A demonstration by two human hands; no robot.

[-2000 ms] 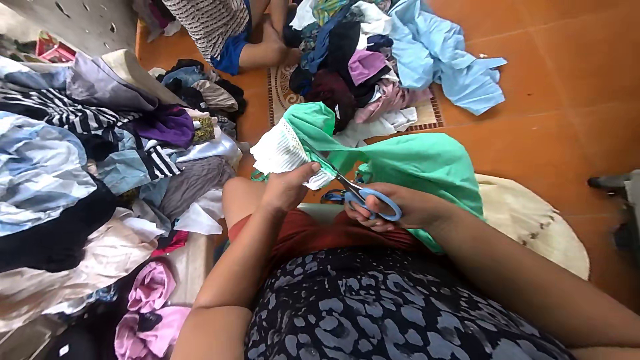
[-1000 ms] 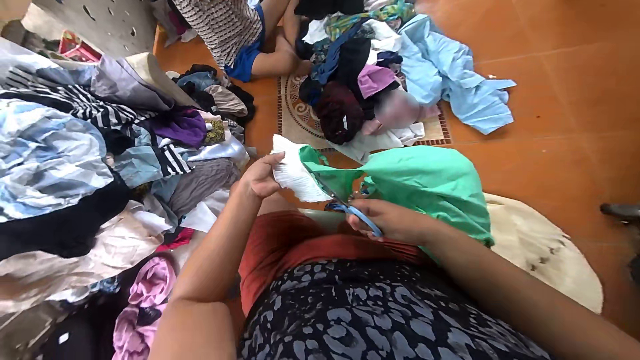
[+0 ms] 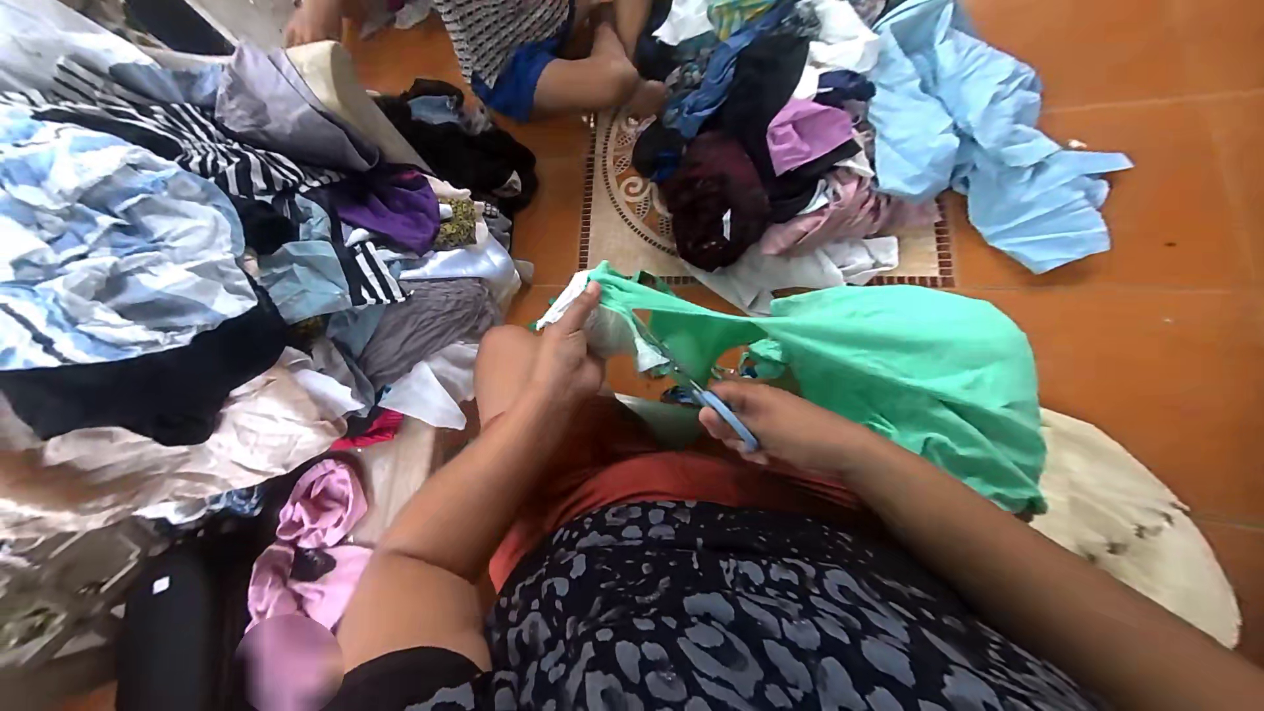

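Observation:
My left hand pinches a bunched white fabric piece joined to a green cloth. In my right hand is a pair of scissors with blue-grey handles. The scissor blades point up and left into the fabric between my hands; how far they are apart is hard to tell. From there the green cloth stretches right over my lap and hangs beside my right forearm. A ragged opening shows in it near the scissors.
A large heap of mixed clothes lies at the left. Ahead, another clothes pile rests on a patterned part of the tiled floor, with light blue cloth beside it. Another person's bent leg is at the top. A cream round mat lies at the right.
Compared with a second ago, my left hand is more upright, with its thumb raised over the white fabric, which is more bunched. The scissors stay in my right hand.

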